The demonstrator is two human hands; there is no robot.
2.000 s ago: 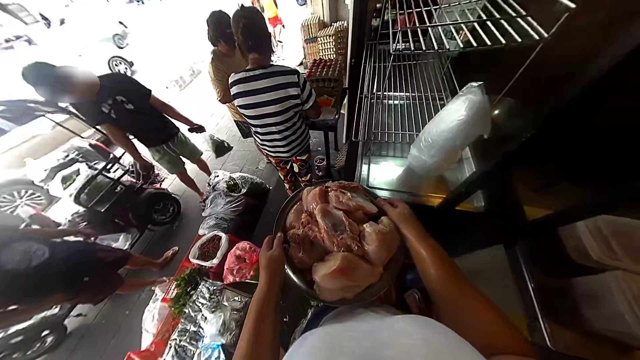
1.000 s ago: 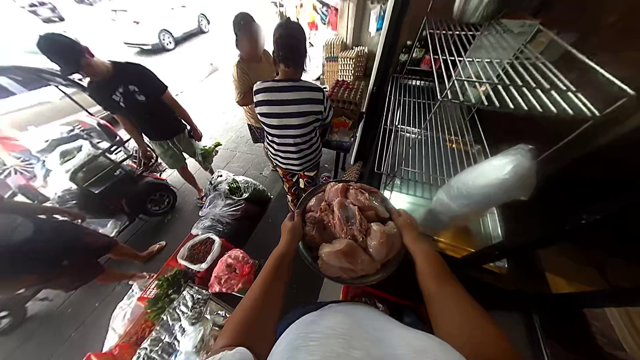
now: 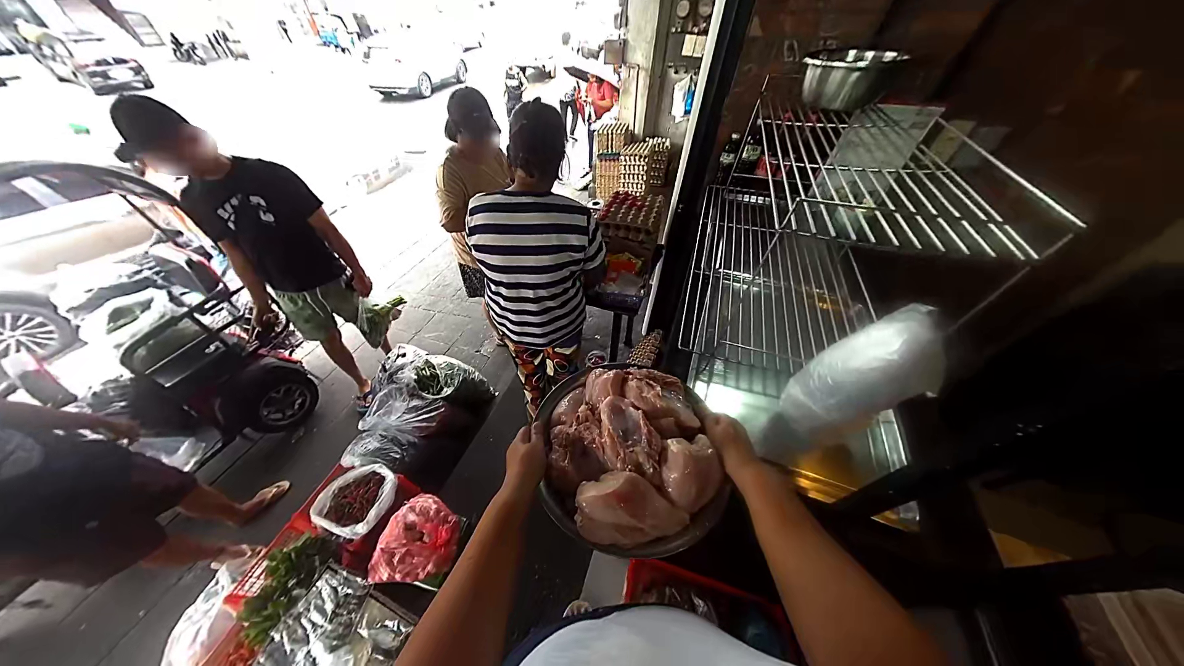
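A round metal bowl (image 3: 558, 518) heaped with pieces of raw chicken (image 3: 629, 504) is held out in front of my body. My left hand (image 3: 525, 455) grips its left rim, and my right hand (image 3: 731, 442) grips the right rim. The fingers under and behind the bowl are mostly hidden. Below the bowl, near my waist, part of a red plastic crate (image 3: 647, 575) shows.
Wire rack shelves (image 3: 832, 208) stand to the right, with a metal bowl (image 3: 846, 81) on top and a plastic bag roll (image 3: 860, 370) beside them. Ahead stands a person in a striped shirt (image 3: 535, 268). Red crates (image 3: 277, 555) with bagged produce lie lower left. Egg trays (image 3: 634, 171) stand beyond.
The view has swung upward and toward the street. Both hands still hold the bowl of chicken. The person in the tan shirt, who faced away earlier, has turned.
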